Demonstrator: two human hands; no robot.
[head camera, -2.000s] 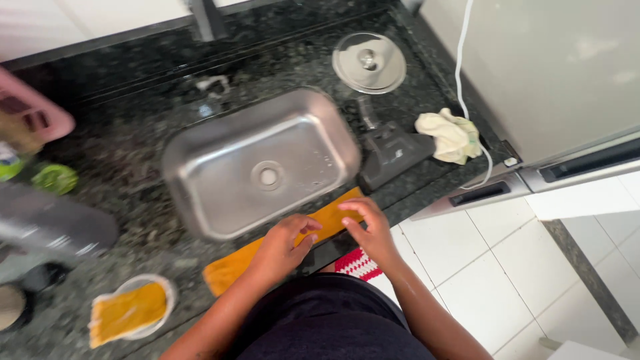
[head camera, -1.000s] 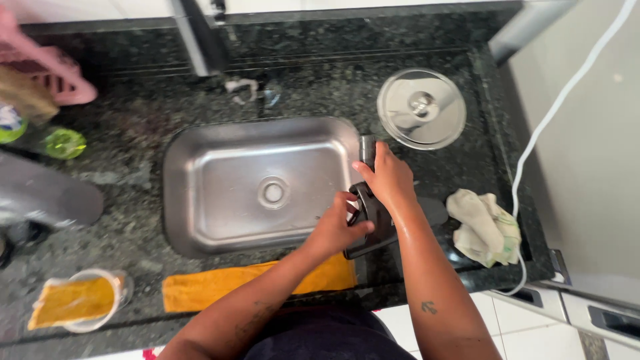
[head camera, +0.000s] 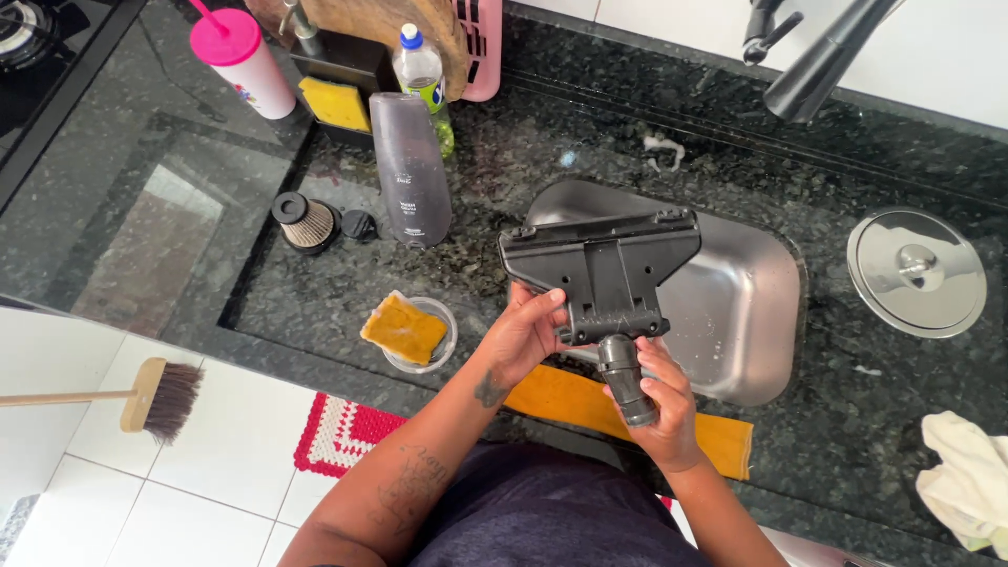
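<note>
Both hands hold a black plastic vacuum cleaner floor head (head camera: 610, 272), its underside facing up, over the near left part of the steel sink (head camera: 776, 315). My left hand (head camera: 528, 335) grips the left side of its body, thumb on top. Around the neck tube (head camera: 626, 382) curl the fingers of my right hand (head camera: 665, 402). An orange cloth (head camera: 724, 445) lies along the counter edge below the hands. To the left, a yellow sponge cloth (head camera: 405, 327) rests on a clear round tub (head camera: 450, 327). Farther back stand a pleated filter (head camera: 307, 224) and a translucent grey container (head camera: 413, 173).
A round steel lid (head camera: 917, 272) and a crumpled pale cloth (head camera: 965, 480) lie at the right. The black faucet (head camera: 819, 67) overhangs the back. A dish soap bottle (head camera: 425, 75), a sponge holder (head camera: 346, 67) and a pink-lidded cup (head camera: 256, 75) stand at back left.
The floor head lay on the counter right of the sink at first; both hands have lifted it and brought it left, over the sink's near side. The view has swung left.
</note>
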